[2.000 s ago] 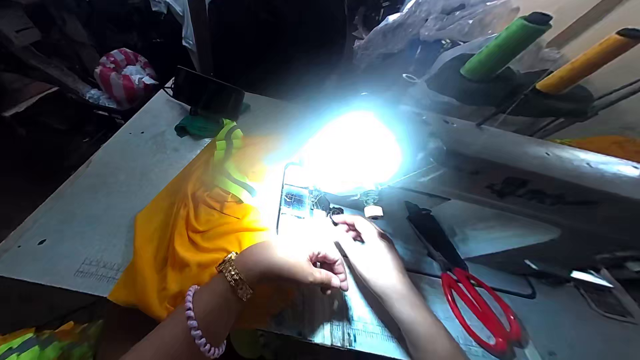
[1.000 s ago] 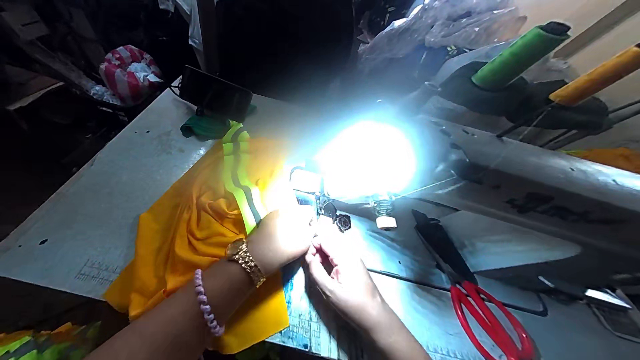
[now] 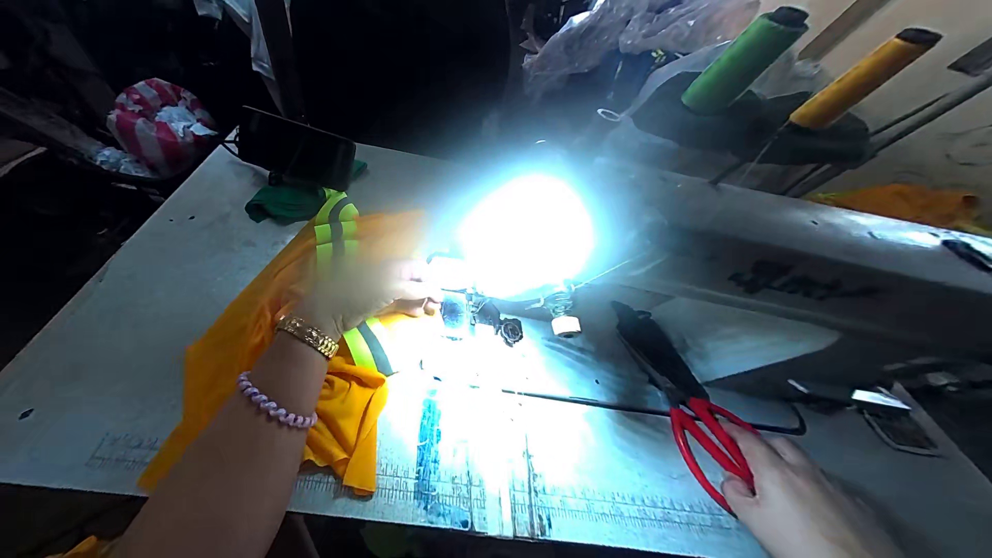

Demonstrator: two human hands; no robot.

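My left hand [image 3: 360,291], blurred, rests on the orange fabric with yellow-green reflective strips [image 3: 353,387], its fingertips close to the presser foot area [image 3: 457,310] of a sewing machine [image 3: 775,287]. Glare from a bright lamp [image 3: 531,232] hides part of the needle area. At the right, my right hand [image 3: 775,480] has its fingers at the red handles of the scissors [image 3: 709,446]. The black blades of the scissors point up and left, lying along the machine bed. How far the fingers close round the handle is partly hidden.
Green [image 3: 744,62] and orange [image 3: 864,77] thread cones stand behind the machine. A black phone-like device [image 3: 296,151] and dark green cloth [image 3: 287,203] sit at the table's back left. A red-and-white striped bundle [image 3: 161,124] is beyond the edge. A ruler scale [image 3: 635,511] runs along the front edge.
My right hand has moved from beside my left hand near the needle area to the red scissors handles at the right. My left hand has shifted up and left from the front of the presser foot.
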